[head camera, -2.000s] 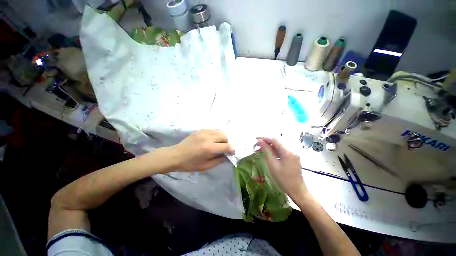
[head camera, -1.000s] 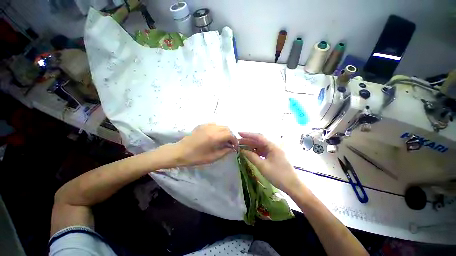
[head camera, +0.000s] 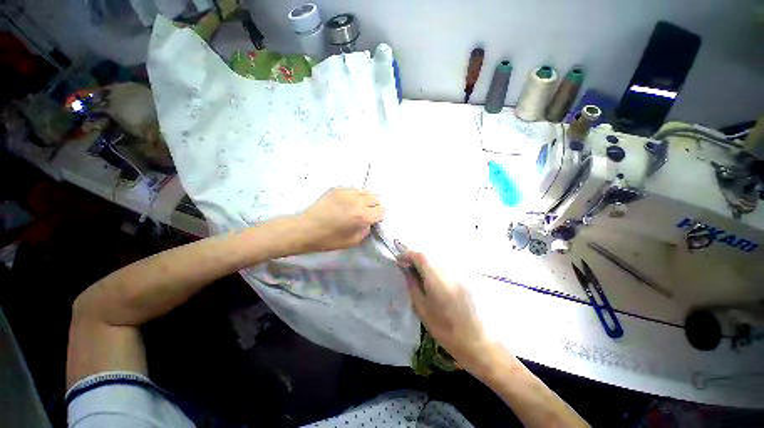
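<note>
The pale fabric with faint small print (head camera: 251, 150) spreads over the left of the white table and hangs over its front edge. My left hand (head camera: 342, 219) is closed on the fabric's edge near the middle. My right hand (head camera: 440, 301) pinches the same edge a little lower and to the right; a short stretch of edge shows between the hands. The green floral fabric (head camera: 431, 355) shows below my right hand, mostly hidden, and another part of it shows at the back behind the pale cloth.
The sewing machine head (head camera: 670, 201) is at right. Blue-handled thread snips (head camera: 598, 299) and a thin metal stick (head camera: 628, 269) lie near it. A turquoise piece (head camera: 503, 184) lies left of the needle area. Thread cones (head camera: 536, 94), a brown-handled tool (head camera: 474, 73) and a phone (head camera: 658, 77) stand behind.
My left hand has moved up and slightly left. My right hand has moved down, away from it, with its fingers closed on the edge. Less green floral fabric shows below it.
</note>
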